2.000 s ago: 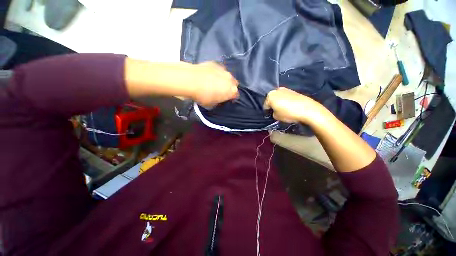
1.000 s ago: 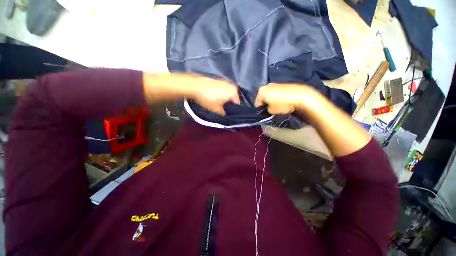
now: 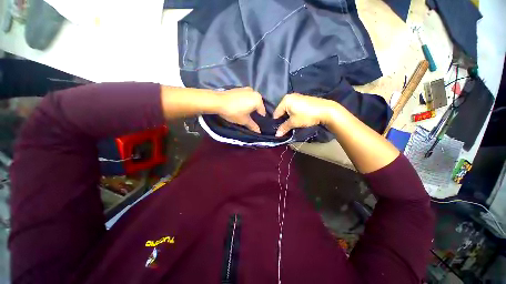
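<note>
A dark navy garment (image 3: 266,44) with a shiny grey inner side and white stitch lines lies over the table edge. A white edge strip (image 3: 219,136) curves along its near edge. My left hand (image 3: 243,110) pinches dark cloth just inside the opening. My right hand (image 3: 299,113) pinches the same cloth close beside it, fingertips facing the left ones. Loose white thread (image 3: 282,205) hangs from the work over the maroon top. No needle can be made out.
A tan wooden stick (image 3: 408,94), a teal-handled tool (image 3: 428,56), a red-and-yellow small item (image 3: 423,116) and a gridded sheet (image 3: 438,158) lie on the table at the right. A red plastic frame (image 3: 143,148) stands below left. Navy offcuts (image 3: 458,25) lie far right.
My hands have come closer together along the opening and now pinch the cloth side by side. The view has shifted, so the garment and table items appear further left.
</note>
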